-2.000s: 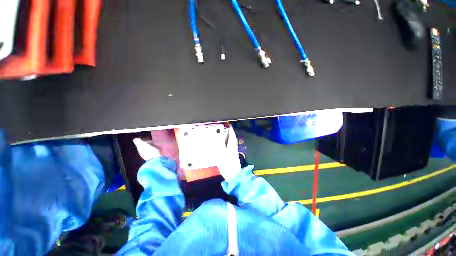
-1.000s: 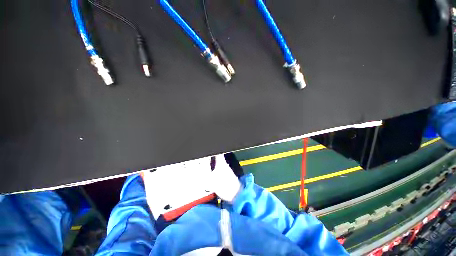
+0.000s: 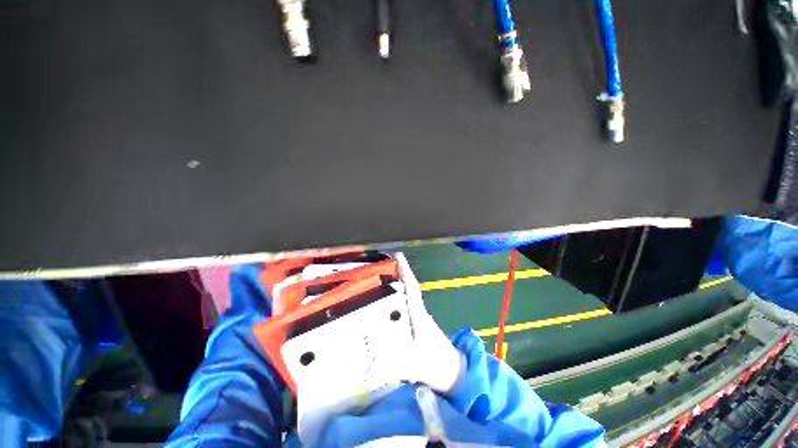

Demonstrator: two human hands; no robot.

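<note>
A stack of flat boxes (image 3: 354, 350) with pale undersides and dark round feet is tilted against my body, below the bench's front edge. Orange-red trays (image 3: 273, 331) show around and between the boxes. My right hand (image 3: 430, 328), in a white glove, holds the stack along its right side. My left sleeve (image 3: 232, 363) runs up along the stack's left side; my left hand is hidden behind the stack.
The black-matted bench (image 3: 332, 166) crosses the view. Blue cables (image 3: 610, 52) with metal ends and a thin black lead (image 3: 383, 22) lie on it. A black bin (image 3: 604, 262) stands below right. Other people's blue sleeves (image 3: 761, 258) show at both sides.
The held box was flatter and lower beneath the bench edge; now more boxes and orange trays show, fanned and tilted against my body. The view has shifted across the bench.
</note>
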